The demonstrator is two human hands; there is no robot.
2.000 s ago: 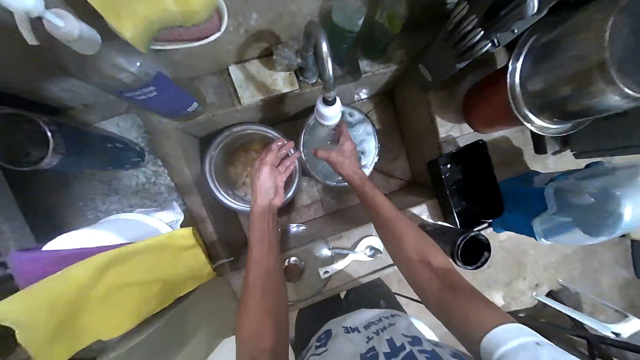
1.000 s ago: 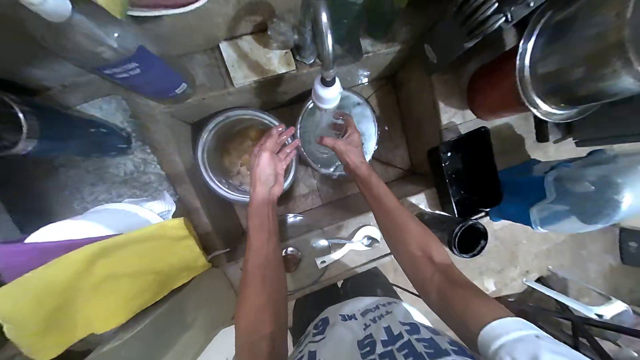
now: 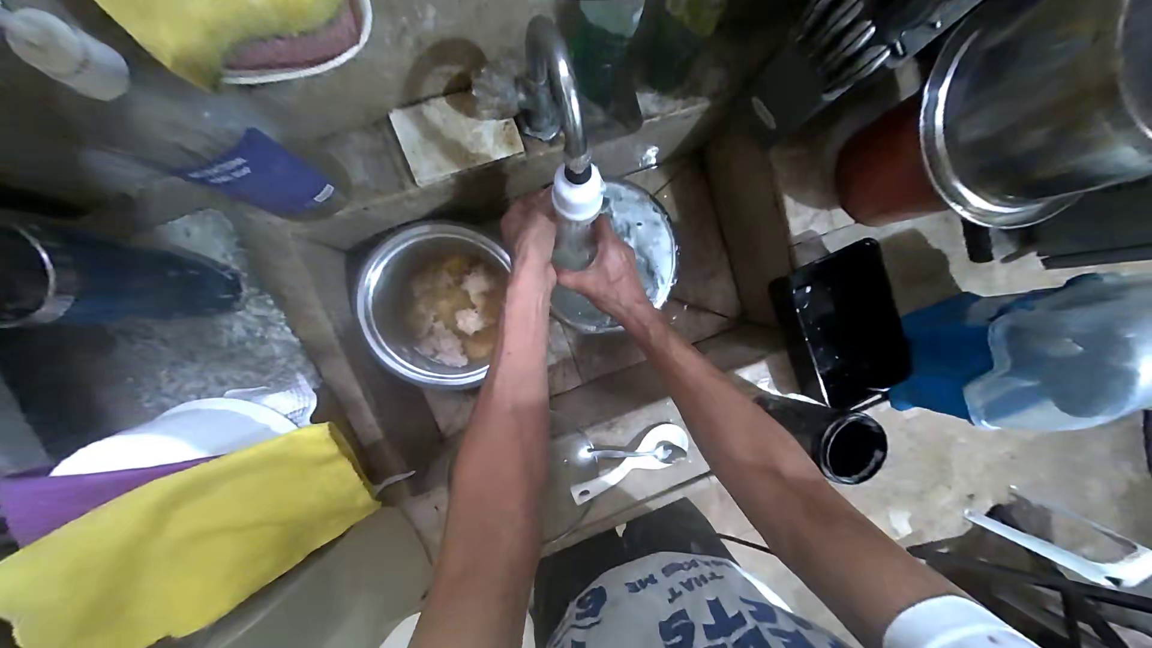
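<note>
Both of my hands are under the white nozzle [image 3: 578,193] of a curved metal faucet [image 3: 565,90], around what looks like a clear glass or plastic container [image 3: 576,245]. My left hand [image 3: 531,236] is at its left side, partly hidden. My right hand [image 3: 610,274] is at its right side, thumb toward the left hand. Below them in the sink stands a round bowl of cloudy, sudsy water [image 3: 661,243]. Left of it, a metal pot [image 3: 373,310] contains water and pale, soft lumps, neither hand touching it.
A spoon [image 3: 621,453] and white ladle [image 3: 630,463] lie at the sink's near edge. Right of the sink are a black tray [image 3: 846,315], a dark cup [image 3: 850,445] and a large metal pot [image 3: 945,117]. A yellow cloth [image 3: 180,531] hangs at left.
My left hand has moved right, from over the metal pot to beside my right hand under the faucet. The lumps in the pot are now more exposed.
</note>
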